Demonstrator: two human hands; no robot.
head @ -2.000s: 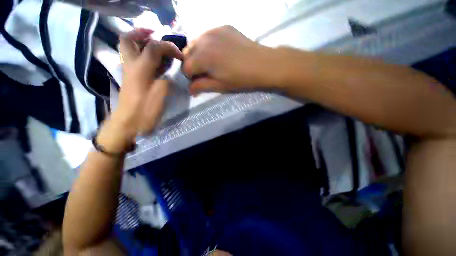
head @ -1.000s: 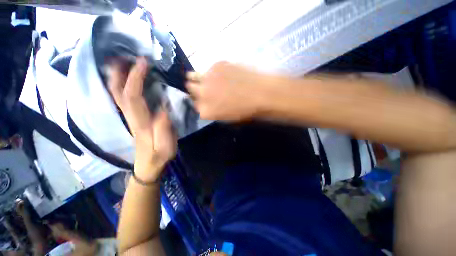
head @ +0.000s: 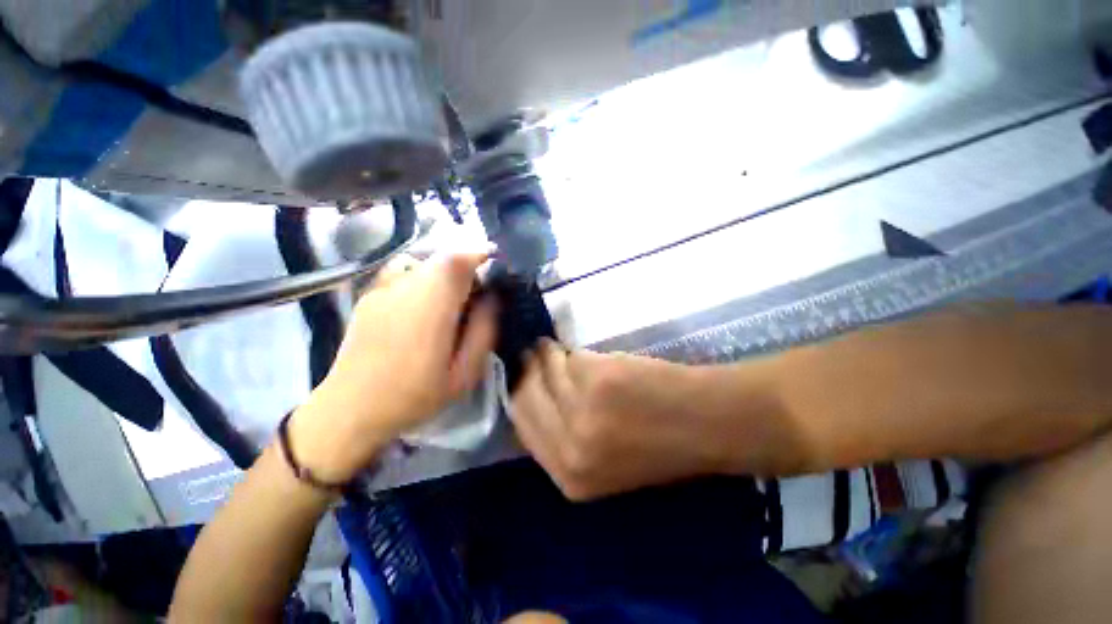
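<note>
A small black strip (head: 522, 319) lies at the needle area, below the grey cylindrical attachment (head: 524, 226). My left hand (head: 421, 335) holds its left side, fingertips close to the presser foot area. My right hand (head: 598, 414) pinches its lower end. A pale piece of cloth (head: 457, 427) hangs between my hands at the table's front edge. The white garment body with black stripes (head: 232, 305) lies heaped left of my left hand. The exact needle point is hidden by the attachment and my fingers.
The sewing machine head (head: 549, 49) spans the top, with a ribbed grey knob (head: 348, 110). Black scissor handles (head: 878, 49) lie behind. A black scrap (head: 908, 241) lies near the table ruler (head: 780, 327). A blue crate (head: 390, 561) and striped pieces (head: 854, 502) are below.
The view has shifted to show the machine head and scissors. Both hands have come together at the needle area with the black strip between them; my left hand has closed from its spread pose.
</note>
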